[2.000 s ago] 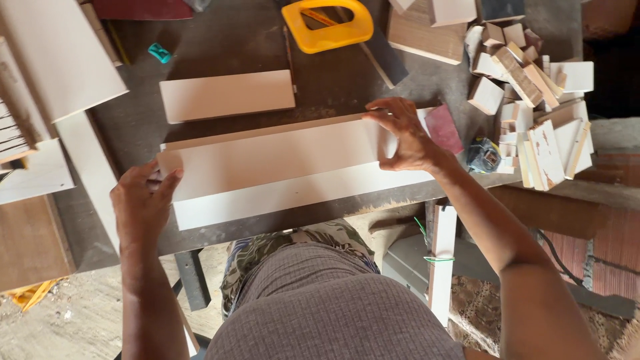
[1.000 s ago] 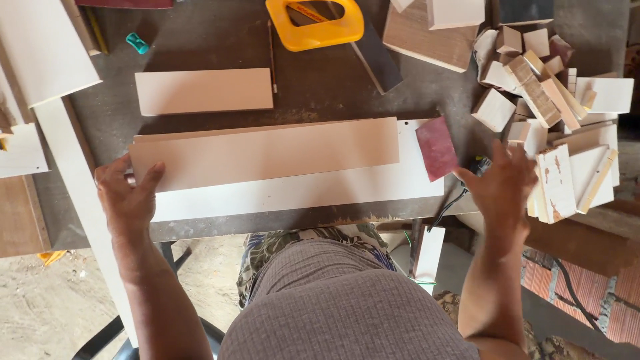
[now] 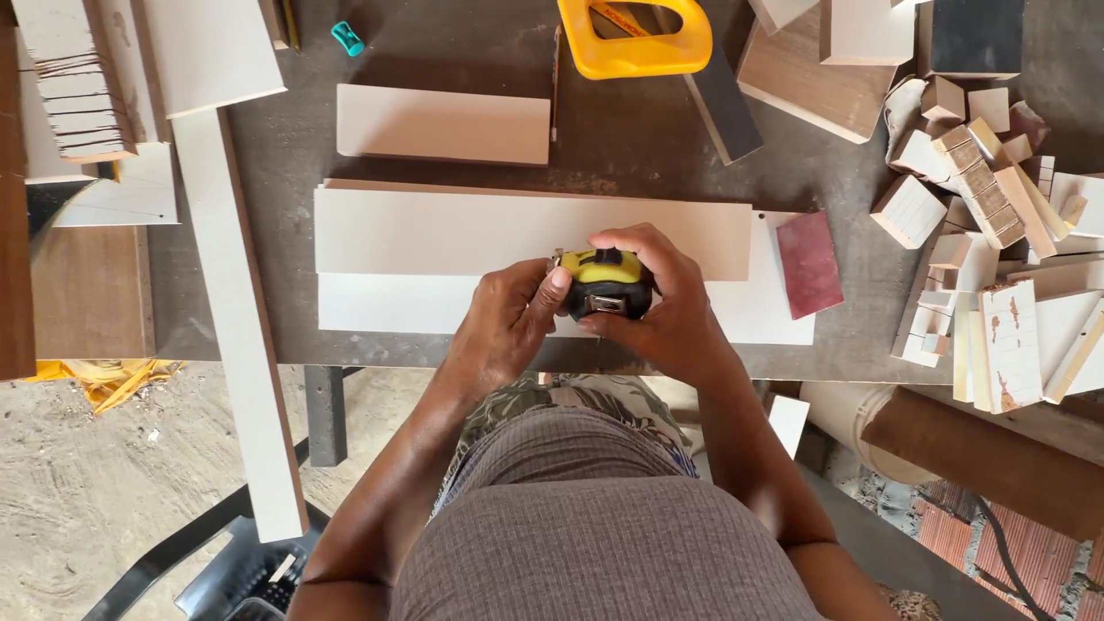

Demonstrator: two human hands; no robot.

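My right hand (image 3: 668, 306) grips a yellow and black tape measure (image 3: 606, 285) above the near part of the workbench. My left hand (image 3: 517, 323) has its thumb and fingers at the tape's hook end, on the left side of the case. Below them lies a long pale board (image 3: 414, 231), overlapping a longer white board (image 3: 388, 302) on its near side. A piece of dark red sandpaper (image 3: 809, 265) rests on the white board's right end. Behind these lies a shorter white board (image 3: 442, 125), with a pencil (image 3: 555, 86) standing out along its right end.
A yellow saw handle (image 3: 636, 65) lies at the back, near a teal pencil sharpener (image 3: 348, 39). Wood offcuts (image 3: 983, 185) are heaped at the right. At the left, a long white strip (image 3: 241, 328) juts over the workbench's front edge (image 3: 397, 358), near more boards (image 3: 216, 52).
My right hand has come back from the right side with the tape measure. My left hand has left the long board's left end and moved right to the tape measure.
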